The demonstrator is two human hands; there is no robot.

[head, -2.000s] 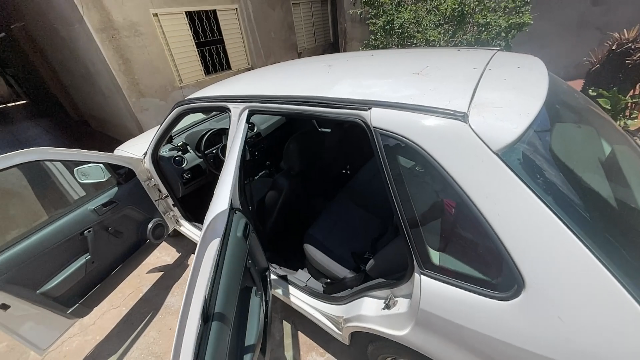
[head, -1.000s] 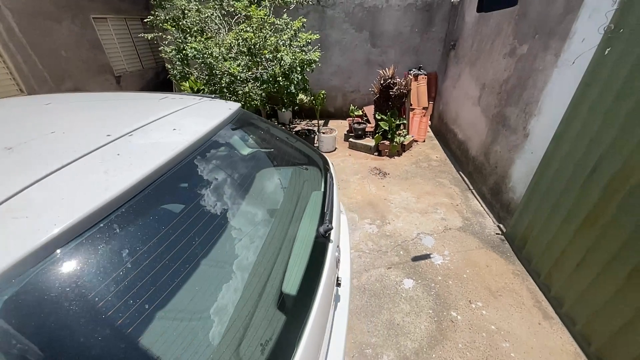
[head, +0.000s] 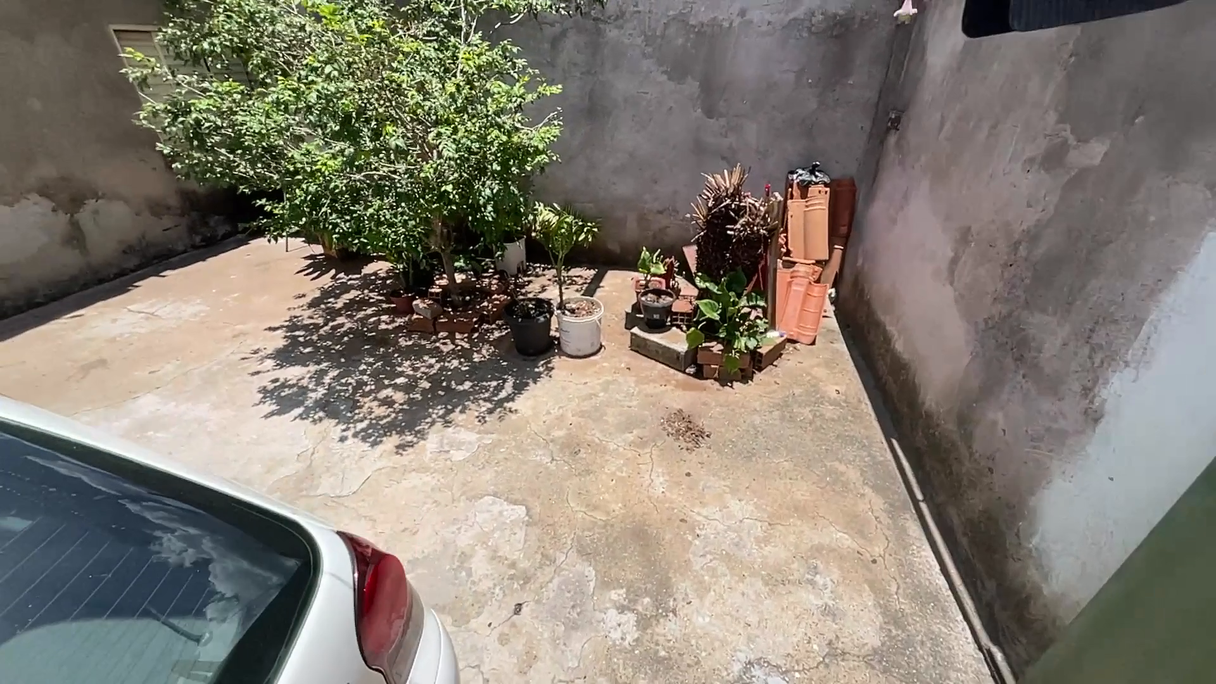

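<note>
Neither my left hand nor my right hand shows in the head view, so what they hold or touch is hidden. At the lower left stands the rear of a white car, with its dark rear window [head: 142,560] and a red tail light [head: 382,603]. Farther off, a black plant pot [head: 530,328] and a white bucket [head: 580,332] holding a small plant stand side by side on the concrete floor.
A leafy tree [head: 380,123] casts shade at the back left. Bricks [head: 727,361], potted plants and stacked clay roof tiles [head: 806,285] stand near the far corner. A pipe [head: 926,513] runs along the foot of the right wall [head: 1026,285]. Dry debris [head: 685,429] lies on the floor.
The view has swung right and moved along the car, from its open side doors past the rear window to the tail light and yard.
</note>
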